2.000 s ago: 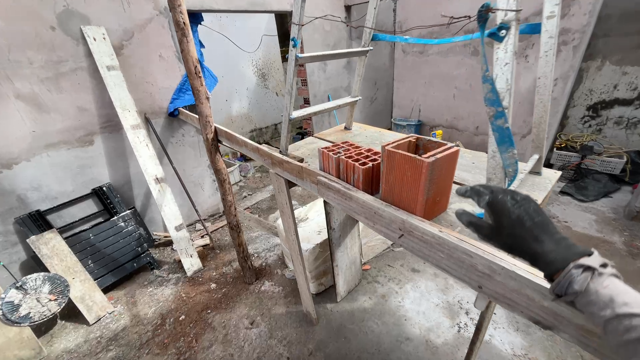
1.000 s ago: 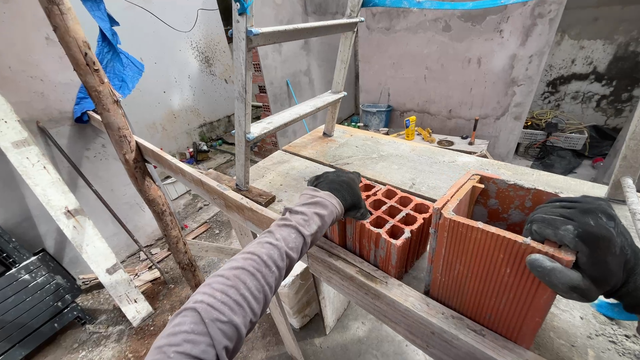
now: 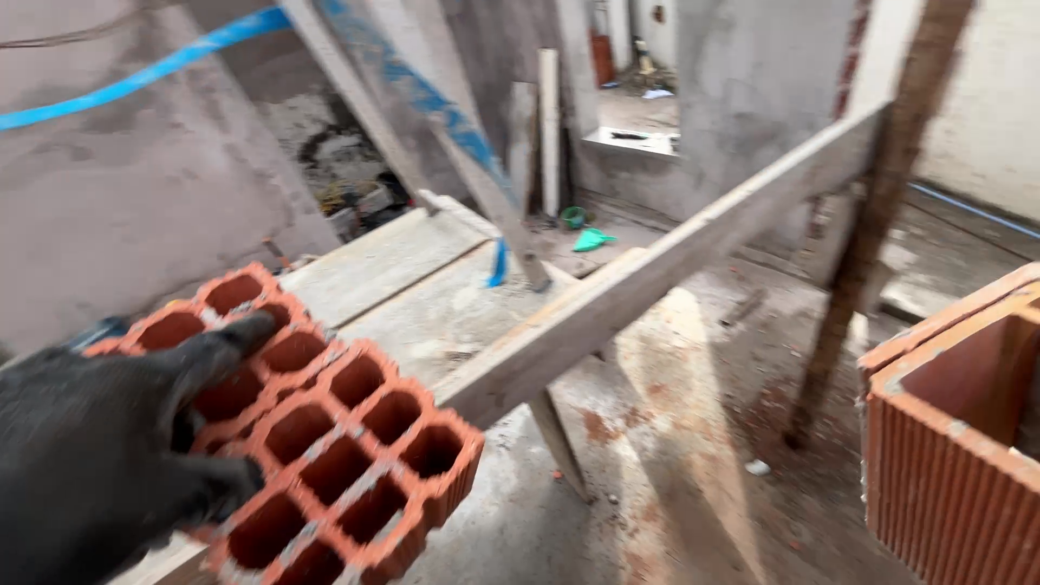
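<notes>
My left hand (image 3: 106, 455), in a black glove, grips the hollow clay bricks (image 3: 333, 455) at the lower left, its fingers hooked into their holes. The bricks stand side by side with their open cells facing up, next to a wooden board (image 3: 552, 349). At the right edge is a larger ribbed clay block (image 3: 951, 463) with a wide opening; its right side is cut off by the frame. My right hand is out of view, so whether it touches that block cannot be told.
Behind the bricks lies a platform of planks (image 3: 390, 260) with ladder legs (image 3: 487, 179) on it, tied with blue strap (image 3: 146, 77). A rough wooden pole (image 3: 877, 227) stands at the right. A green scoop-like thing (image 3: 593, 239) lies on the floor beyond.
The view has swung far to the right. The larger block, beside the smaller bricks a second ago, is now well apart from them. My right hand has left view.
</notes>
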